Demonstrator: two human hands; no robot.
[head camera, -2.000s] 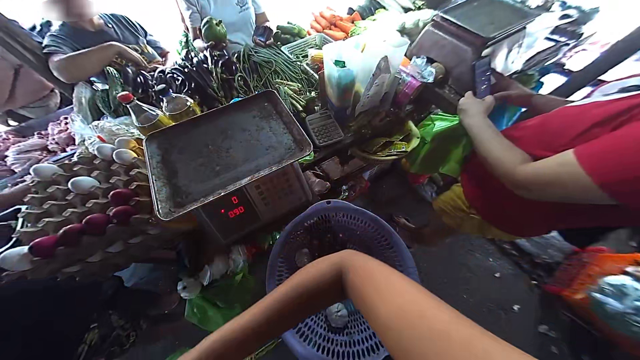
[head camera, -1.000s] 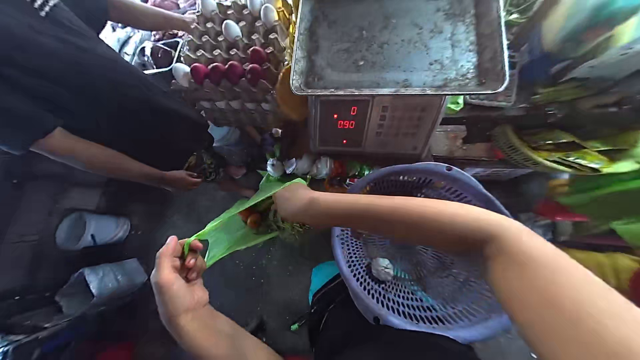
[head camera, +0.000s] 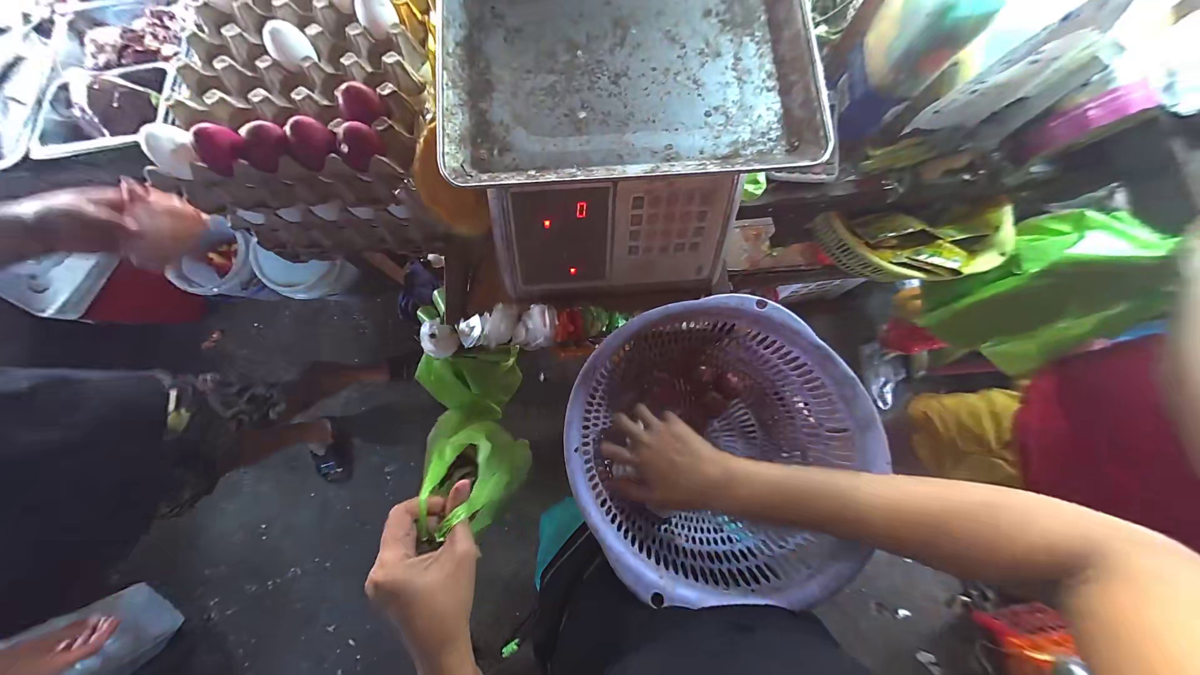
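Note:
My left hand (head camera: 427, 572) pinches the gathered mouth of a green plastic bag (head camera: 469, 450), which hangs over the dark ground left of a purple plastic basket (head camera: 867, 441). What the bag holds is hardly visible. Inside the basket, my right hand (head camera: 661, 459) reaches with fingers spread over its left part. Small red onions (head camera: 722, 384), by their look, lie deeper in, just beyond my fingers; whether I touch any is unclear. Behind the basket stands a digital weighing scale (head camera: 614, 239) with a bare, stained metal pan (head camera: 633, 89).
Cardboard trays hold white eggs (head camera: 289, 42) and red-dyed eggs (head camera: 309, 141) at the upper left. Another person's hand (head camera: 164, 225) is beside them. White-wrapped bundles (head camera: 502, 326) hang below the scale. A yellow basket of packets (head camera: 914, 244) and a person in red (head camera: 1116, 431) are at the right.
My right hand has moved from the green bag into the purple basket. My left hand still holds the bag, which now hangs down. The scale's display has changed. Another person's hand has appeared by the eggs.

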